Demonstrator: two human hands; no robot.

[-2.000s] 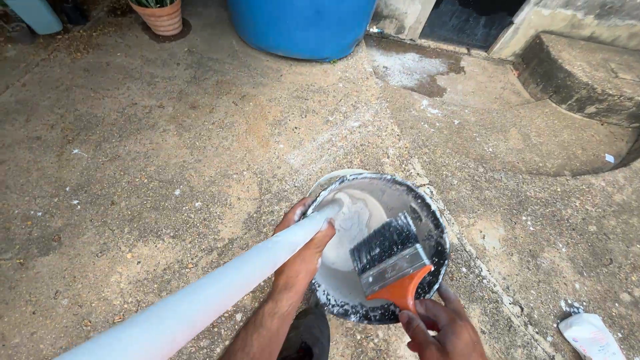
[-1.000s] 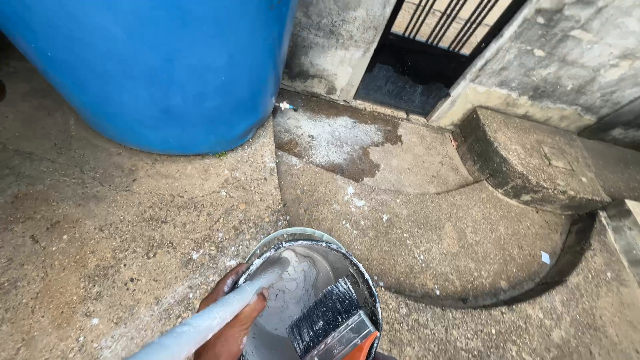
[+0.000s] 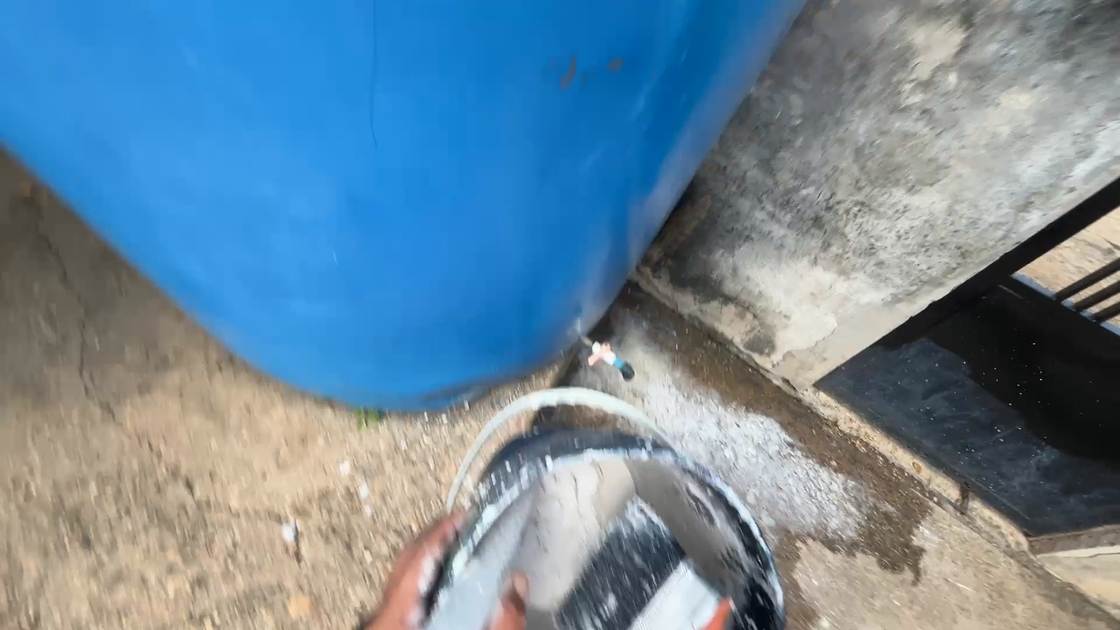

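A black bucket [image 3: 766,547] with white-splashed walls is at the bottom centre, a pale handle [image 3: 573,398] arching beyond its rim. Greyish-white liquid shows inside. My left hand [image 3: 416,569] grips the bucket's left rim, its thumb over a pale pole [image 3: 477,586] that slants into the bucket. A wide paintbrush with dark bristles [image 3: 626,564], a metal ferrule and a bit of orange handle lies over the bucket's opening. My right hand is out of view, below or beyond the frame edge. The picture is blurred.
A big blue tank [image 3: 350,201] fills the upper left, with a small tap [image 3: 610,357] at its foot. A weathered concrete wall [image 3: 884,175] and a dark metal gate [image 3: 971,394] stand at the right. Wet, white-stained ground [image 3: 752,464] lies between.
The view has swung and come closer to the blue tank and its tap. The bucket, pole and brush have come along. My right hand, seen on the brush handle two seconds ago, has left view.
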